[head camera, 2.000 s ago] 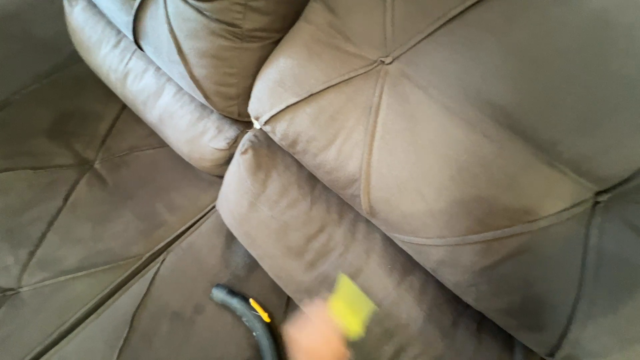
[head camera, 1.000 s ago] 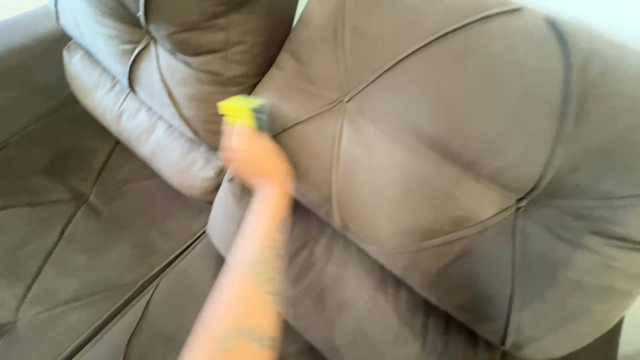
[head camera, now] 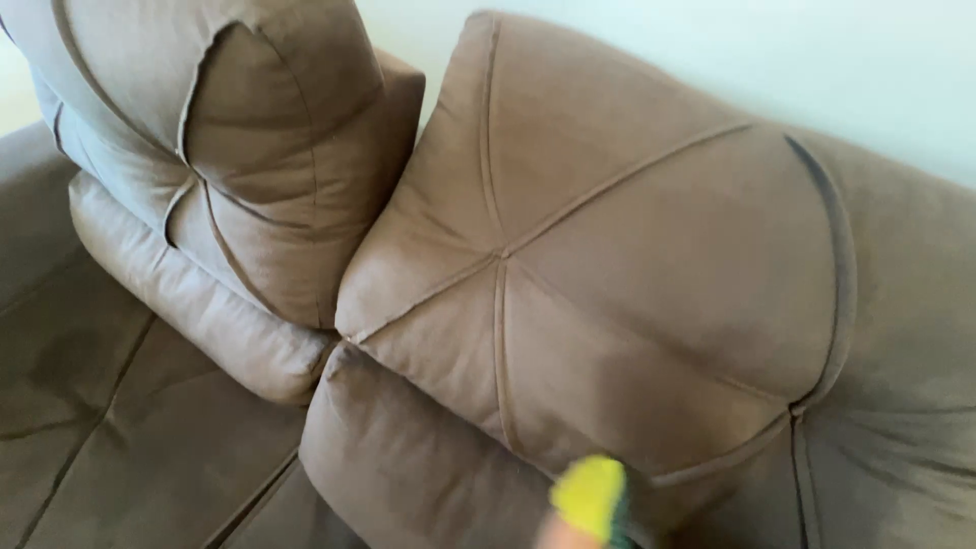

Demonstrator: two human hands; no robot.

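Note:
At the bottom edge, right of centre, the blurred fingers of my right hand (head camera: 566, 534) hold a small yellow block with a dark green side, which looks like a scouring sponge (head camera: 591, 494). It is over the lower edge of the large brown back cushion (head camera: 648, 267) of a sofa, by the seam above the lower padded roll (head camera: 412, 457). Whether it touches the fabric cannot be told. Most of the hand is outside the frame. My left hand is not in view.
A second back cushion (head camera: 259, 137) stands at the upper left above its own padded roll (head camera: 198, 305). Seat upholstery (head camera: 152, 427) fills the lower left. A pale wall (head camera: 686, 46) rises behind the sofa.
My right hand has moved with the yellow block from the gap between the cushions down to the right. The black curved piece from the oldest frame is out of view.

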